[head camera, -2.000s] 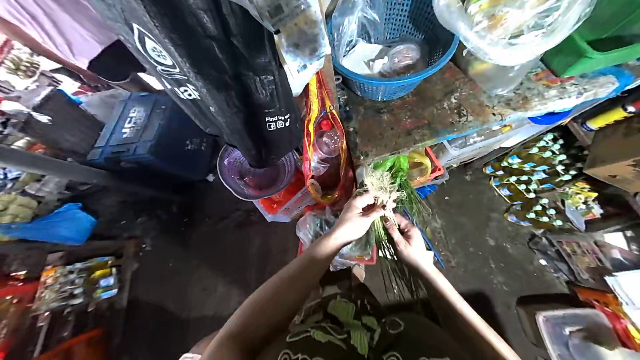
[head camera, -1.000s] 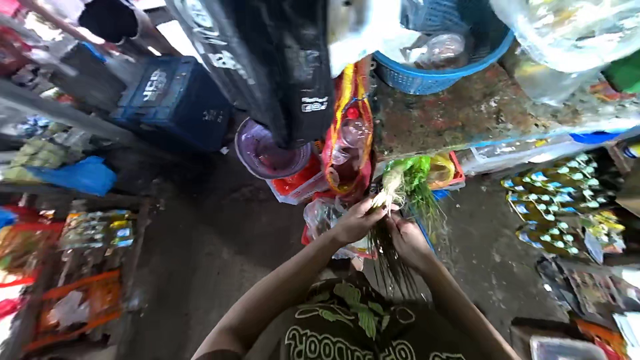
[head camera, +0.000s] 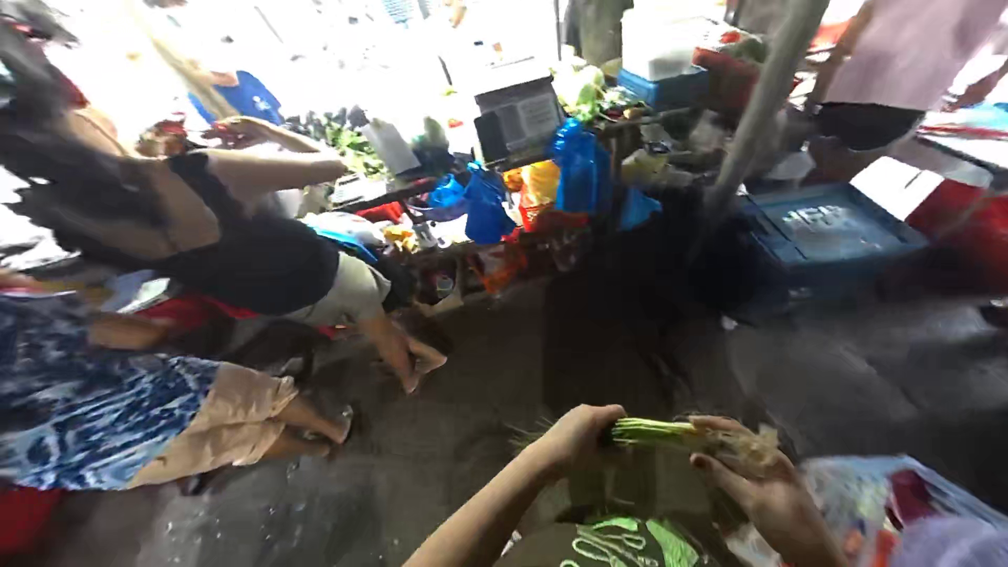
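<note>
A bunch of thin green stalks with pale, rooty ends [head camera: 652, 431] lies roughly level between my two hands, low in the head view. My left hand [head camera: 584, 435] is closed around its green part, and fine dark leaf ends stick out to the left of the fist. At the pale root end, my right hand [head camera: 748, 472] has its fingers and thumb around the bunch. Some of the stalks between the hands are uncovered. Blur hides the fine detail of the roots.
Two people stand at the left, one in a black top [head camera: 268, 260], one in blue patterned clothing [head camera: 102, 402]. A stall holds blue plastic bags [head camera: 581, 165] and vegetables. A slanting pole [head camera: 768, 102] and blue cooler box [head camera: 835, 224] stand right; a plastic bag [head camera: 858, 488] is lower right.
The view has swung strongly toward the stall and the people. The bunch, upright between my hands before, now lies roughly level, with my left hand at its green part and my right at the roots.
</note>
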